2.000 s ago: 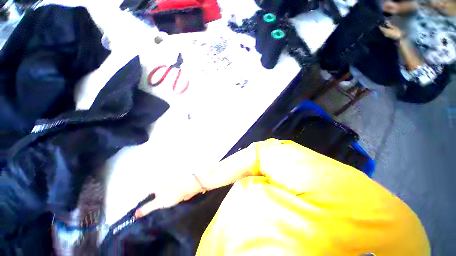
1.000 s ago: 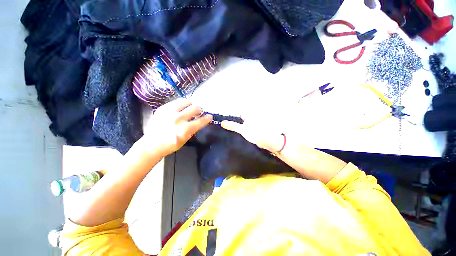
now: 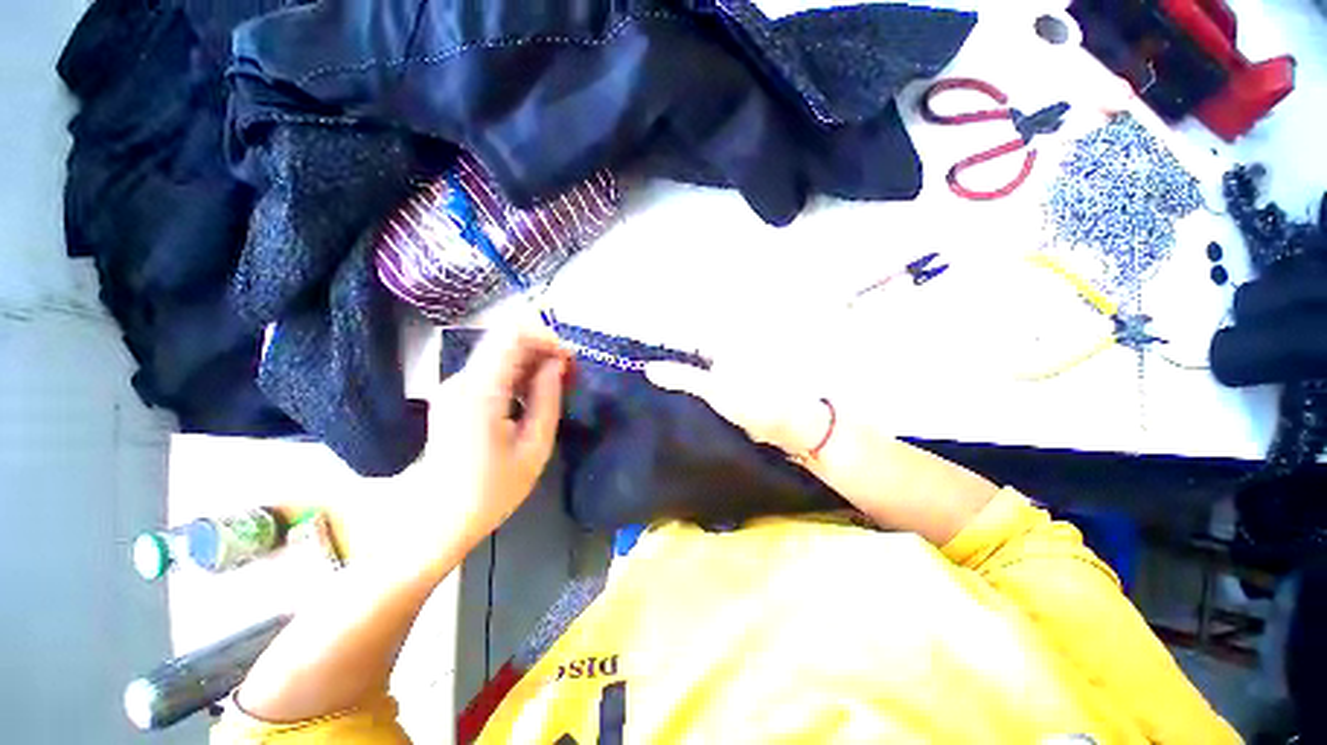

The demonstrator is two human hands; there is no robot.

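Observation:
A black garment piece hangs over the table's front edge and lap. Its narrow upper edge, with a silver dotted trim, runs between my hands. My left hand is at the left end of this edge, fingers bent and fingertips together on it; whether they also pinch a needle cannot be seen. My right hand holds the right end of the edge between thumb and fingers. The striped cloth bundle with a blue band lies just behind my left hand.
Black garments are heaped at back left. Red-handled cutters, a small dark-tipped tool, yellow-handled pliers and a silver bead pile lie at right. Bottles are at lower left. A red item stands back right.
My left hand has shifted slightly left and down and its fingers are more curled. More silver trim shows between the hands. The view has shifted a little, showing another bottle at lower left.

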